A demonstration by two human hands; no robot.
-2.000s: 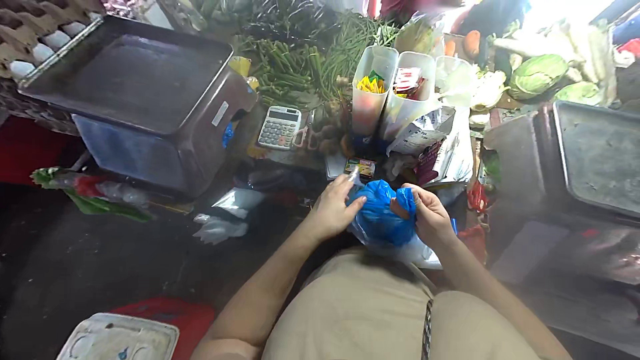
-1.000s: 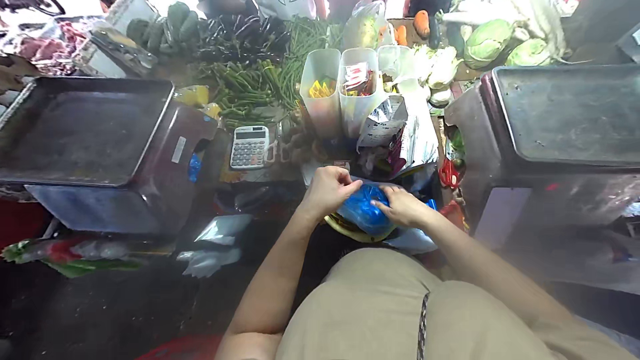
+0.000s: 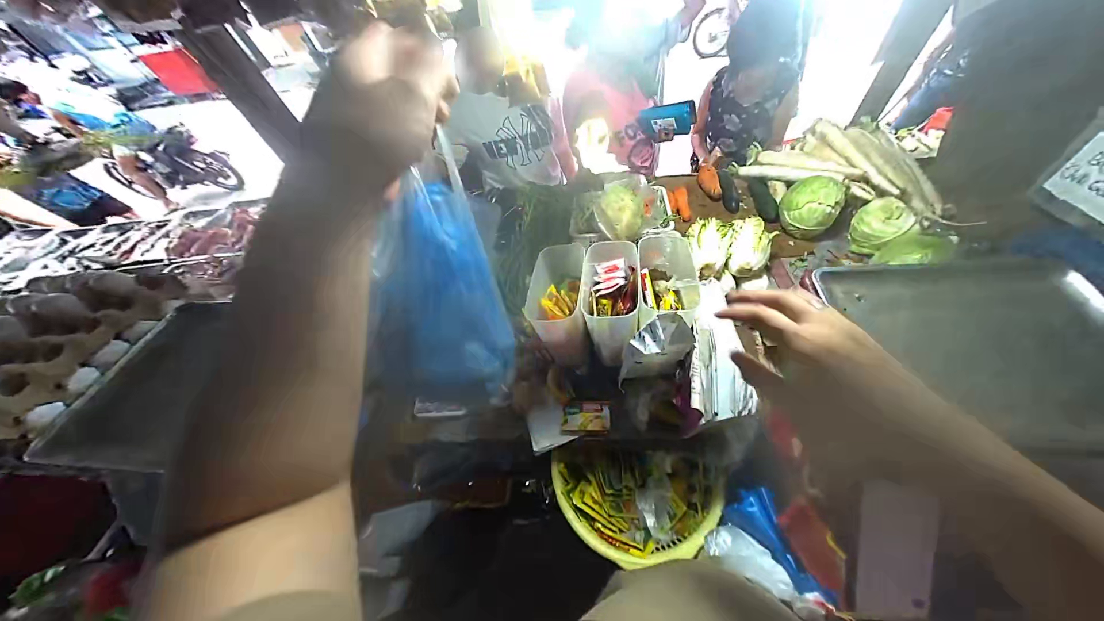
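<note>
Raised at the upper left, my left hand (image 3: 392,95) is closed on the top of a clear plastic bag with a blue plastic bag (image 3: 444,293) inside, which hangs over the stall. The hand is blurred. My right hand (image 3: 789,336) holds nothing, its fingers apart, above the folded papers (image 3: 720,362) and just left of the right-hand tray. Between the two hands stand several clear plastic containers (image 3: 611,332) with small packets. Below them a yellow plastic basket (image 3: 565,509) holds many yellow packets.
A grey tray (image 3: 966,345) lies at the right, and another tray (image 3: 129,405) beside egg cartons (image 3: 52,345) at the left. Cabbages (image 3: 811,205), white radishes (image 3: 862,155) and carrots (image 3: 681,203) lie farther back. Several people stand across the stall; one holds a blue object (image 3: 668,119).
My left hand has risen from my lap to the upper left with the bagged blue bag. My right hand has let go of it and moved right. The view has tilted up.
</note>
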